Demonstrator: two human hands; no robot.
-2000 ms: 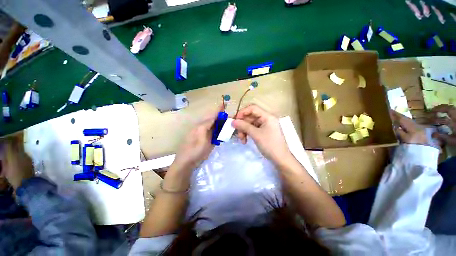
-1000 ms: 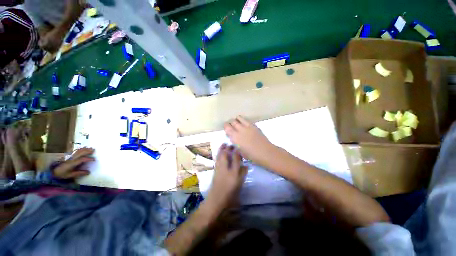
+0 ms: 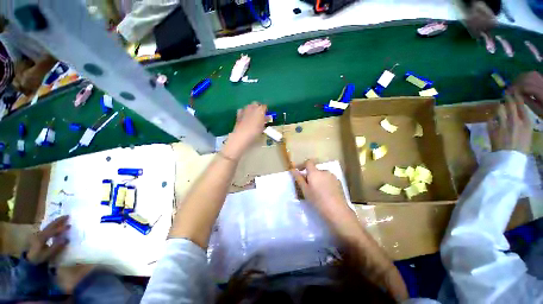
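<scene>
My left hand (image 3: 249, 124) reaches to the belt's near edge. Its fingers cover the left part of a blue battery pack (image 3: 271, 117); whether they grip it is hidden. My right hand (image 3: 315, 184) is lower right of it, above the white sheet, and pinches the lower end of a thin amber strip (image 3: 288, 151). The strip slants up and left towards a small white piece (image 3: 273, 134) just below the pack; whether they are joined is unclear. Translucent plastic (image 3: 256, 222) lies over white sheet below my hands.
An open carton (image 3: 396, 160) with yellow scraps stands right of my right hand. Several blue packs (image 3: 124, 198) lie on a white work sheet (image 3: 77, 231) at left. A grey metal upright (image 3: 128, 89) crosses upper left. The green belt (image 3: 280, 71) carries packs and pink parts. Other people's hands are at both sides.
My left hand has moved up from the sheet to the pack at the belt edge. My right hand has moved slightly right and down, and the amber strip now shows. The view has shifted.
</scene>
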